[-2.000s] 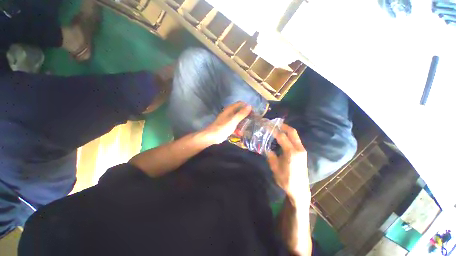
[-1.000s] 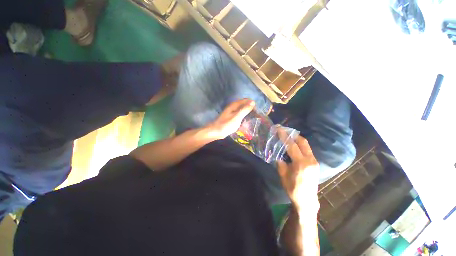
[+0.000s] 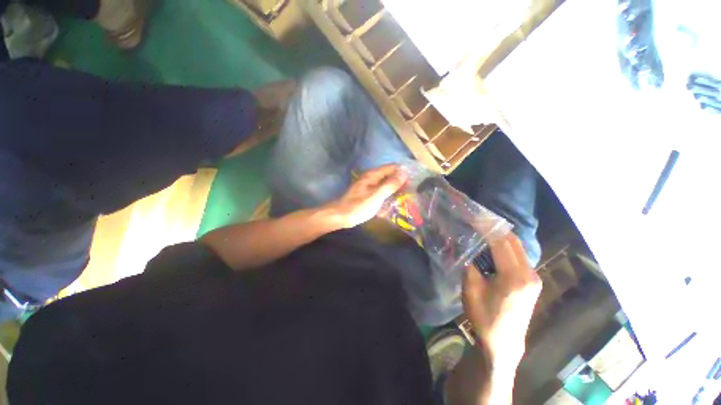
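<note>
A clear plastic bag [image 3: 462, 225] is stretched between my two hands above my lap. Yellow and red parts and something dark show at its left end, by my left fingers. My left hand [image 3: 371, 194] grips that end. My right hand [image 3: 502, 289] holds the other end, near the bag's edge. A small black ribbed thing [image 3: 484, 261] shows at my right fingertips; I cannot tell whether it is in the bag.
A white table [image 3: 585, 158] on the right bears a black rod [image 3: 661, 182], a bagged dark bundle [image 3: 639, 47] and more small parts. A cardboard divider tray [image 3: 395, 87] lies ahead. Another person's dark-clothed leg [image 3: 150, 134] is at the left.
My right hand has moved right and down, away from my left hand. The bag, bunched between the hands before, is now drawn out longer. The view has shifted slightly.
</note>
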